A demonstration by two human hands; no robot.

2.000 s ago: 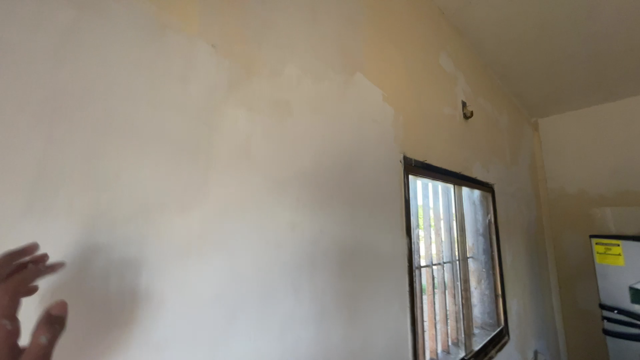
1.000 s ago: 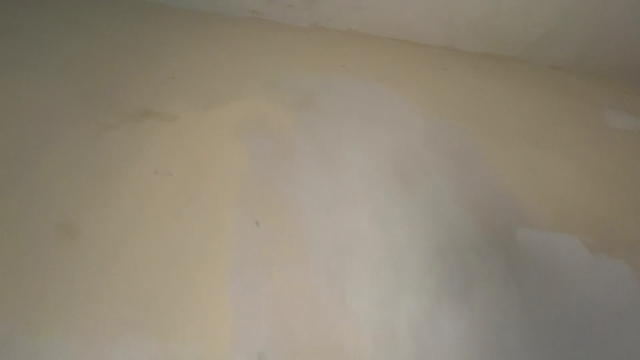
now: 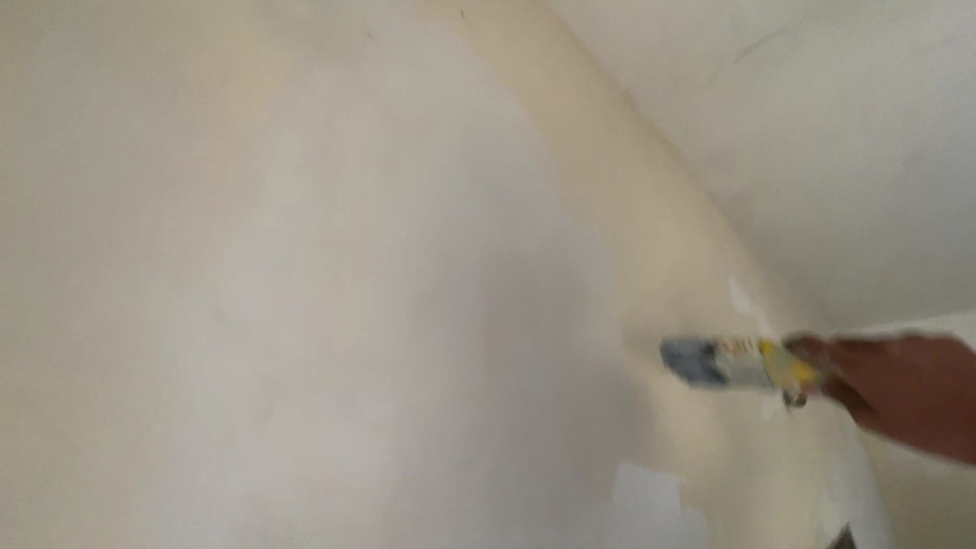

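My right hand (image 3: 892,381) reaches in from the right edge, blurred, its fingers closed on the handle of a paintbrush (image 3: 732,364). Dark bristles at the brush's left end point toward the wall (image 3: 343,305); whether they touch it, I cannot tell. The handle and ferrule area shows yellow and pale colours. Broad whitish patches lie over the beige wall surface, and a brighter white patch (image 3: 648,499) is low, below the brush. My left hand is out of view.
The pale ceiling (image 3: 823,152) slopes down to the right and meets the wall along a beige band. Behind the brush, a small dark fixture (image 3: 794,399) sticks out of the wall. A dark pointed corner (image 3: 844,538) shows at the bottom right.
My right hand with the paintbrush has come into view at the right. The hand seen at lower left two seconds ago is gone. The view has swung up, away from the window.
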